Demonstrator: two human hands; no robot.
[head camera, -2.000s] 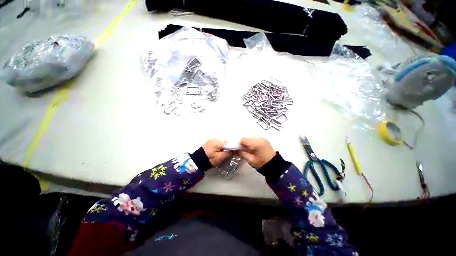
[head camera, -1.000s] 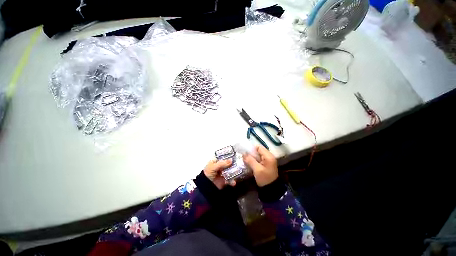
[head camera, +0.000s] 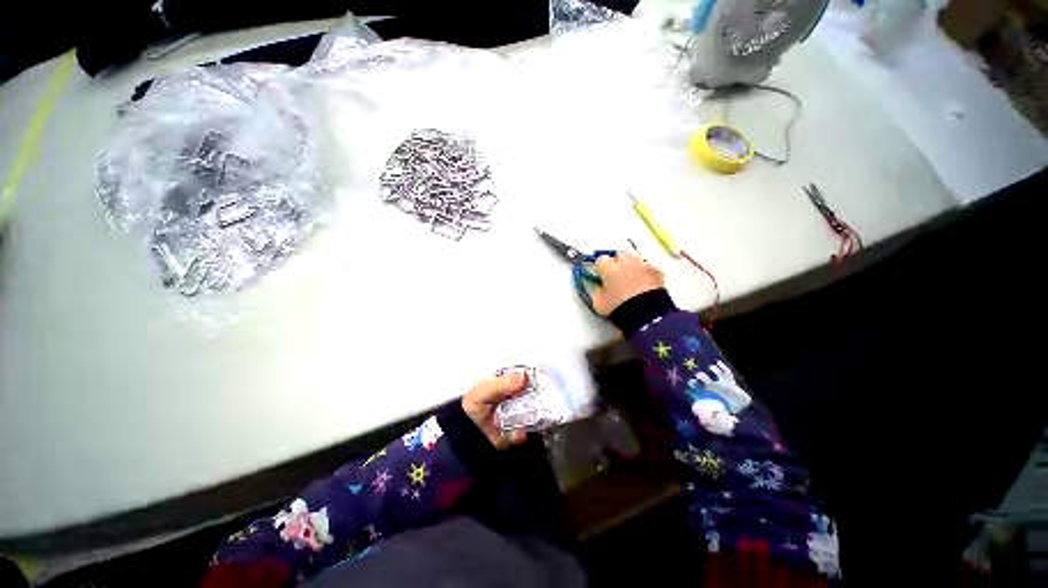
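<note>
My left hand holds a small clear bag of metal buckles at the table's front edge, its clear film reaching to the right. My right hand is on the teal loop handles of the scissors, whose blades point up and left over the white table. The scissors lie at the table surface. A heap of loose metal buckles lies beyond them. A large crumpled clear bag of packeted buckles lies to its left.
A yellow pen-like tool with a red cord, a yellow tape roll, small snips and a fan with a cable are on the right. Black fabric bundles lie at the back. An open brown box with clear plastic is below the table edge.
My right hand has let go of the small bag and moved up and right onto the scissors handles. My left hand still holds the bag. The view has turned to the right.
</note>
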